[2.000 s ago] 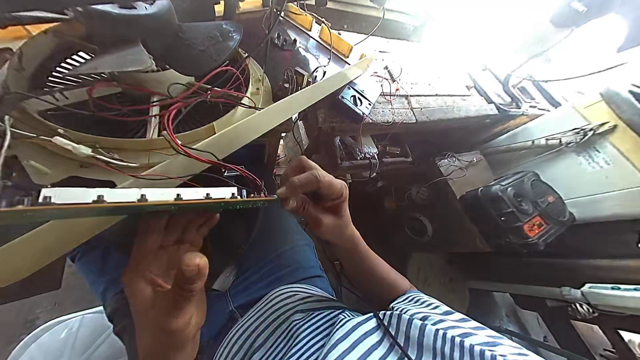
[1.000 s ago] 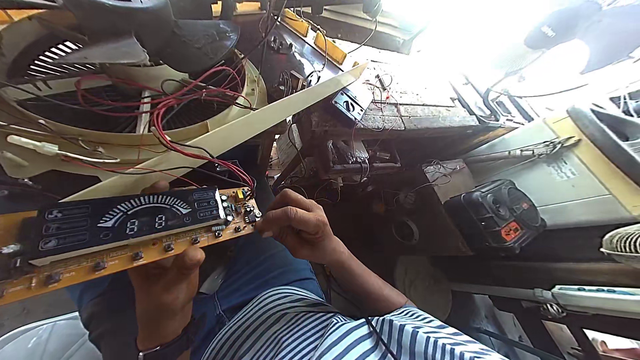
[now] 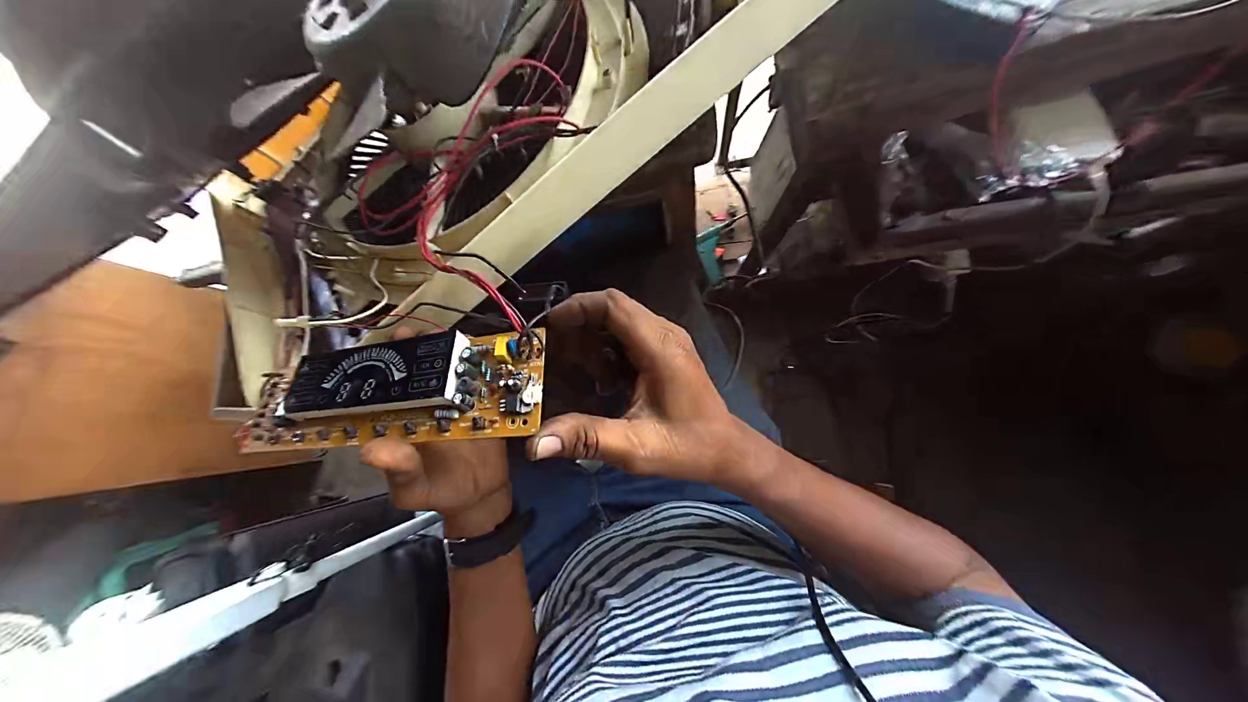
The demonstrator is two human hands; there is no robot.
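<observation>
A circuit board [image 3: 390, 425] with a black display panel [image 3: 375, 375] on it is held face up, its display toward me. My left hand [image 3: 444, 473] supports it from below, thumb at the lower edge and the other fingers mostly hidden behind. My right hand [image 3: 648, 395] is at the board's right end, thumb by the lower corner and index finger curled over near the upper corner; whether it grips the board is unclear. Red wires [image 3: 468, 273] run from the board's upper right corner up to a cream plastic fan housing [image 3: 624, 58].
A long cream plastic strip [image 3: 624, 146] slants just beyond the board. Dark fan blades [image 3: 419, 49] are at the upper left. An orange-brown panel [image 3: 127, 380] lies left, above a white bar [image 3: 234, 604]. A cluttered dark wooden bench [image 3: 975, 229] stands at the right.
The board was edge-on two seconds ago and now shows its display face. My right hand has spread its thumb and index finger around the board's right end. The view has turned strongly.
</observation>
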